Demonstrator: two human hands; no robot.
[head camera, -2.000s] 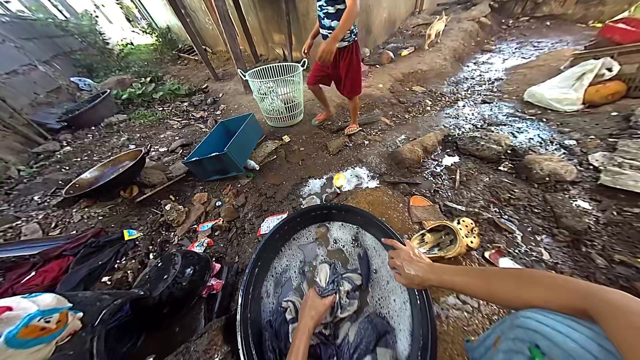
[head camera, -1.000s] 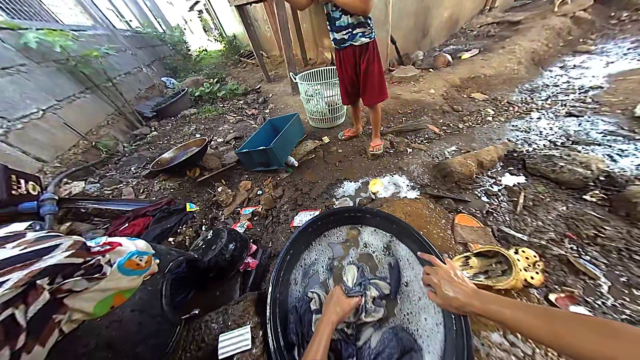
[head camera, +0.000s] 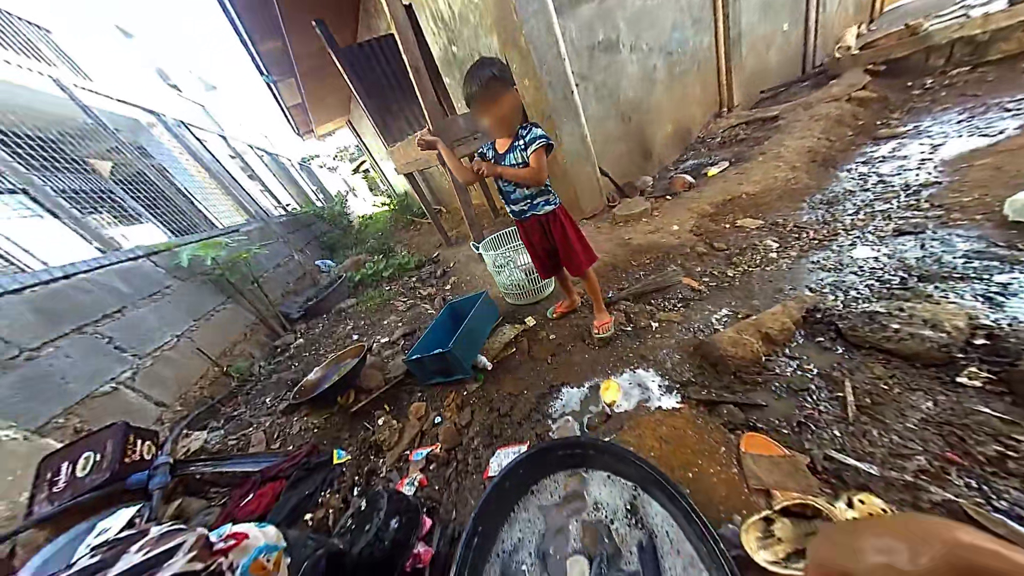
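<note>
A round black basin (head camera: 524, 472) of sudsy water is cut off by the bottom edge of the view. Dark cloth (head camera: 648, 554) shows in its water at the very bottom, with a small pale patch beside it that I cannot make out. My left hand is out of view. A blurred stretch of my right arm (head camera: 904, 548) enters at the lower right, and the hand on it is not visible. Beside that arm, right of the basin, lies a yellowish slipper-like item (head camera: 780, 532). Patterned cloth (head camera: 248, 548) and dark red cloth (head camera: 252, 496) lie left of the basin.
A person (head camera: 528, 176) in sandals stands beyond the basin near a pale green plastic laundry basket (head camera: 516, 268). A blue plastic bin (head camera: 452, 336) and a shallow metal pan (head camera: 328, 374) rest on muddy ground. Stones, a log (head camera: 752, 332), foam, and a block wall (head camera: 152, 320) surround the area.
The view has tilted up, so my left and right hands, both seen at the basin before, have dropped out of sight. The person's arms are now raised to one side.
</note>
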